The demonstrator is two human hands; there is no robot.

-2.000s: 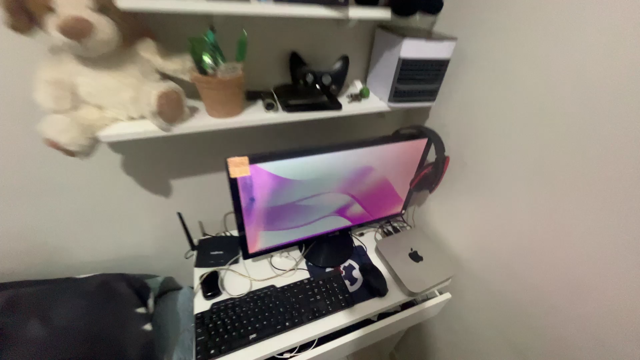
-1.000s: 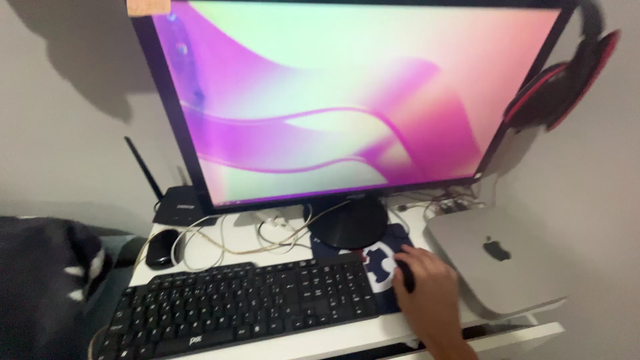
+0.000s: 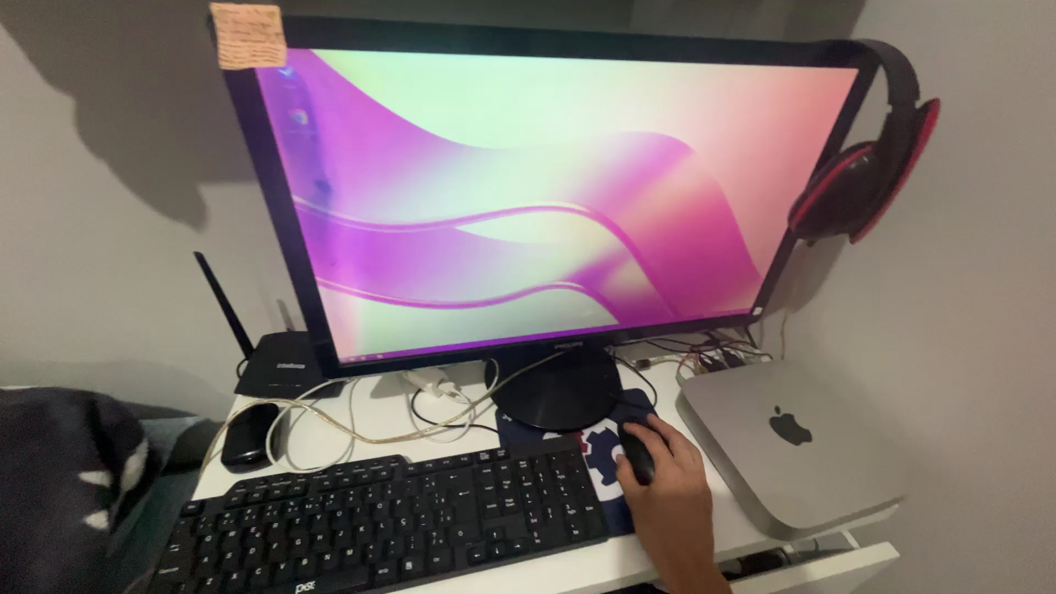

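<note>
My right hand [image 3: 672,487] rests over a black computer mouse [image 3: 636,454], its fingers around the sides. The mouse lies on a dark blue mouse pad [image 3: 623,511] with a white and red print. Left of the hand is a black keyboard [image 3: 396,524]. Behind it stands a lit Philips monitor [image 3: 536,190] showing a pink and purple desktop background. An Apple Mac mini [image 3: 800,445] sits to the right of the hand. My left hand is out of view.
Black headphones [image 3: 874,165] with red trim hang on the monitor's right corner. A paper note [image 3: 249,36] bearing writing is on its left corner. A black router [image 3: 285,363], a second dark object [image 3: 249,437] and loose cables [image 3: 355,429] lie at left. An open drawer [image 3: 850,569] is below the desk.
My right hand, absent two seconds ago, came into view and onto the mouse, where it remains. The view has moved much closer to the desk.
</note>
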